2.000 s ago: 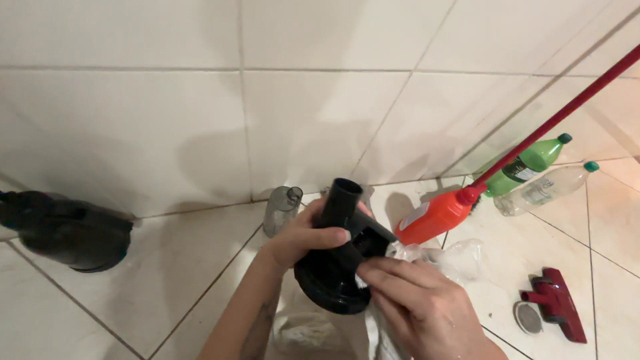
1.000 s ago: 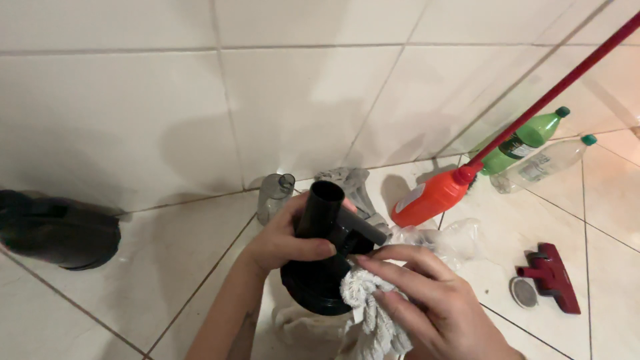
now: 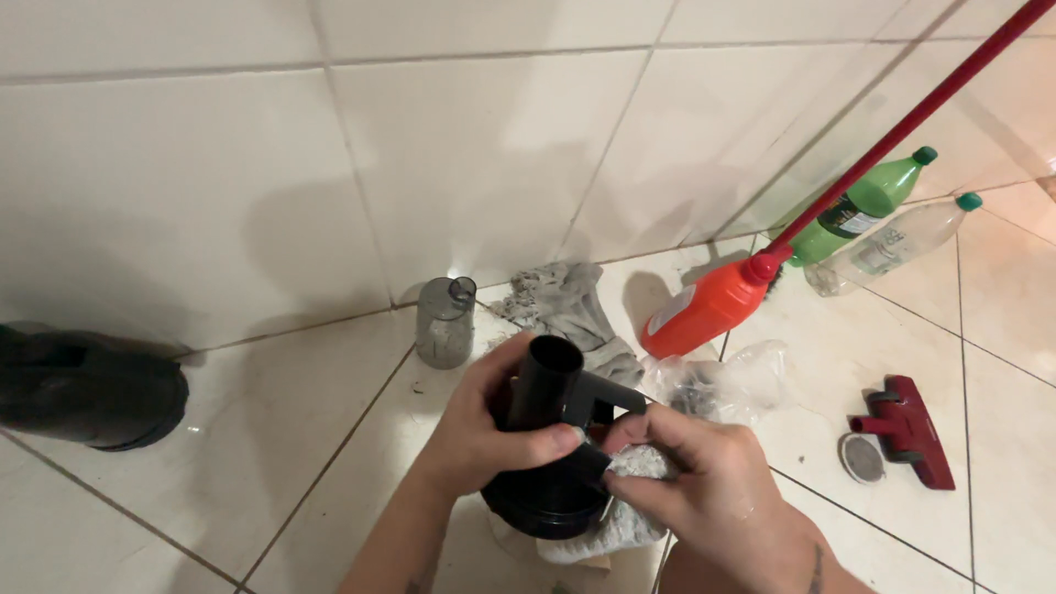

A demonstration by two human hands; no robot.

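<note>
My left hand (image 3: 503, 429) grips a black plastic vacuum cleaner part (image 3: 549, 495) with an upright round tube and a wide round base. My right hand (image 3: 701, 470) pinches a whitish knitted cloth (image 3: 606, 528) against the side of the part, close to its bracket. The cloth hangs down beside and below the base. Behind the part, a crumpled grey rag (image 3: 569, 313) lies on the floor by the wall. Left of the rag stands a translucent grey plastic cup (image 3: 445, 330).
A black vacuum body (image 3: 91, 396) lies far left. Right are an orange-red bottle (image 3: 705, 309), a red pole (image 3: 916, 124), a green bottle (image 3: 874, 198), a clear bottle (image 3: 891, 243), a clear plastic bag (image 3: 751, 384), a red floor nozzle (image 3: 912, 433) and a round filter (image 3: 862, 459).
My right hand has shifted the cloth about the side of the black part; more of the cloth shows than two seconds ago. My left hand keeps its hold by the tube.
</note>
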